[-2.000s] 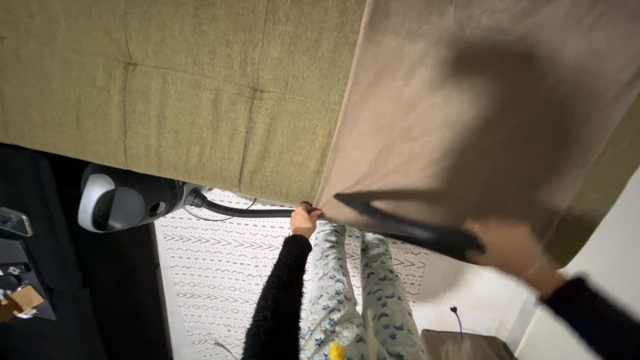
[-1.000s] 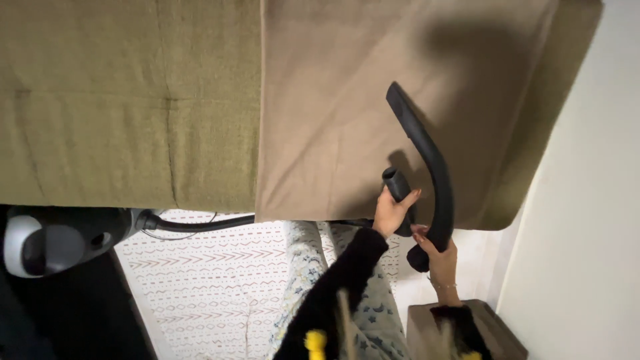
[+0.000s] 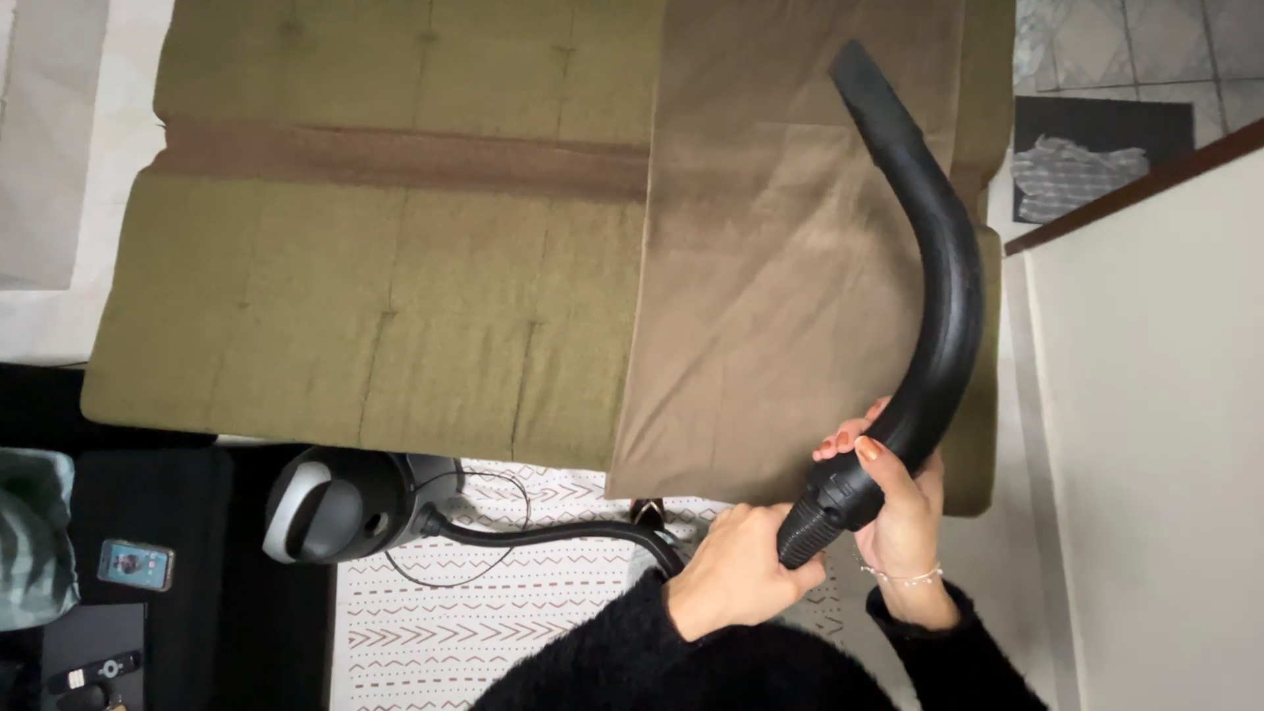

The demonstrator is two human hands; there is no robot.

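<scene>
A curved black vacuum cleaner wand with a flat nozzle tip [image 3: 953, 286] rises over a brown cloth [image 3: 760, 326], which lies across an olive tufted sofa bed [image 3: 474, 267]. My right hand [image 3: 904, 494] is wrapped around the wand's lower end. Just below it, my left hand [image 3: 746, 568] grips the ribbed end of the hose [image 3: 810, 533], which meets the wand. From behind my left arm the black hose [image 3: 573, 533] runs left to the black and grey vacuum cleaner [image 3: 341, 509] on the floor. Part of the hose is hidden by my sleeve.
A patterned white rug [image 3: 474, 632] lies under the vacuum cleaner, with a thin cable looping over it. At the left are a phone [image 3: 136, 564], a remote control [image 3: 97, 671] and a greenish cushion [image 3: 35, 538]. A pale wall [image 3: 1155, 395] stands close on the right.
The short black tube that stood up from my left hand one second ago no longer shows there. That hand is now at the wand's lower end. The view takes in more of the sofa bed.
</scene>
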